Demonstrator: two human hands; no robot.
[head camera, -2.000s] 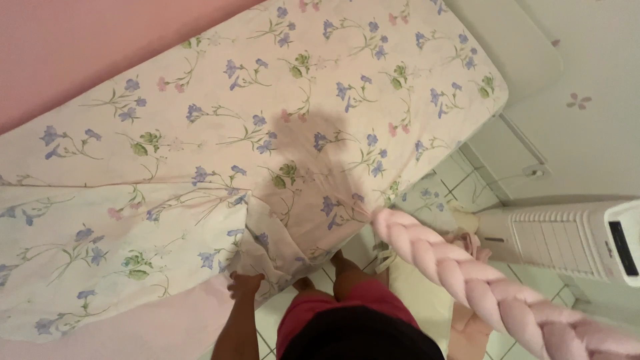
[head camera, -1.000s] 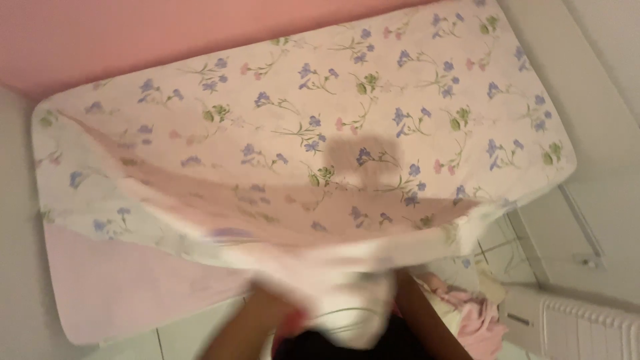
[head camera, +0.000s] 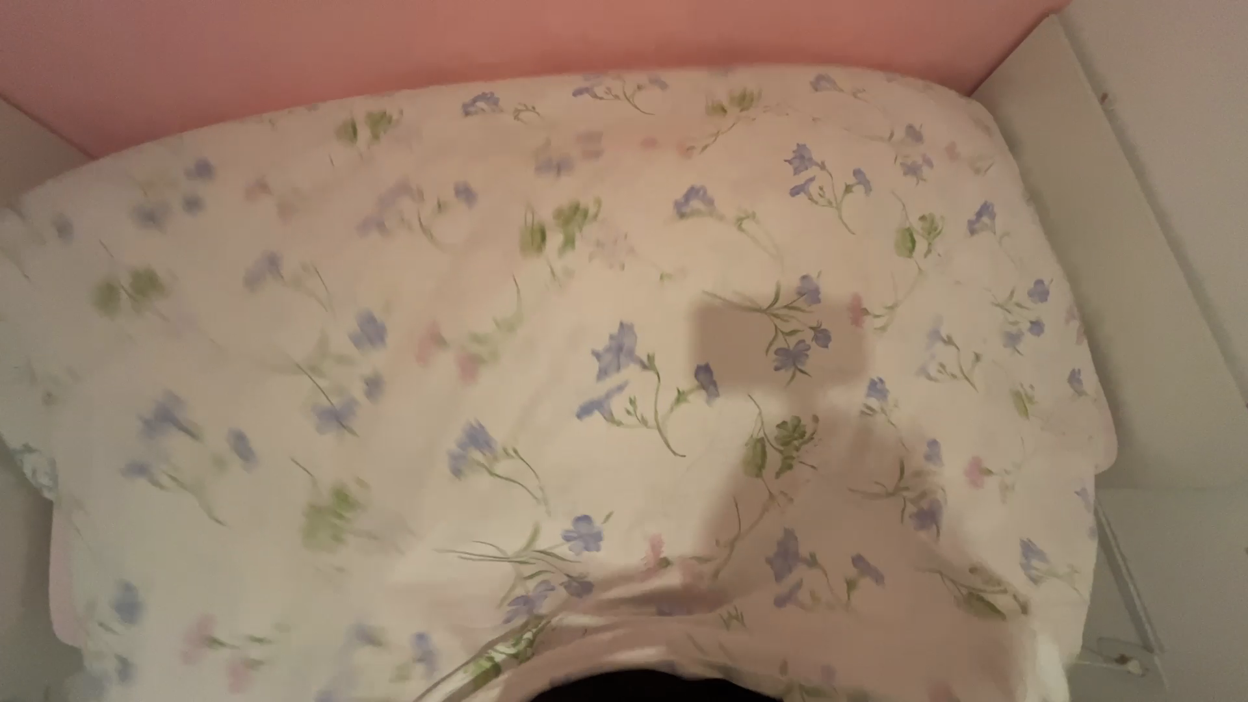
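A pale floral sheet (head camera: 624, 390) with blue, pink and green sprigs spreads over nearly the whole mattress and rises toward me at the bottom. Small strips of pink mattress (head camera: 66, 595) show beyond its left edge. Gathered folds lie at the bottom centre, just above a dark garment (head camera: 653, 687) on my body. Neither my left hand nor my right hand can be seen; the sheet or the frame edge hides them. A shadow falls across the cloth right of centre.
A pink wall (head camera: 546, 39) runs along the far side of the bed. At the right stands a pale wall or panel (head camera: 1131, 244), with a thin cord (head camera: 1116, 658) low beside it. Another pale surface (head camera: 39, 156) borders the bed at the left.
The sheet, bunched and lifted near my body a second ago, now spreads across the mattress and covers the pink part at lower left. Both hands have gone out of sight.
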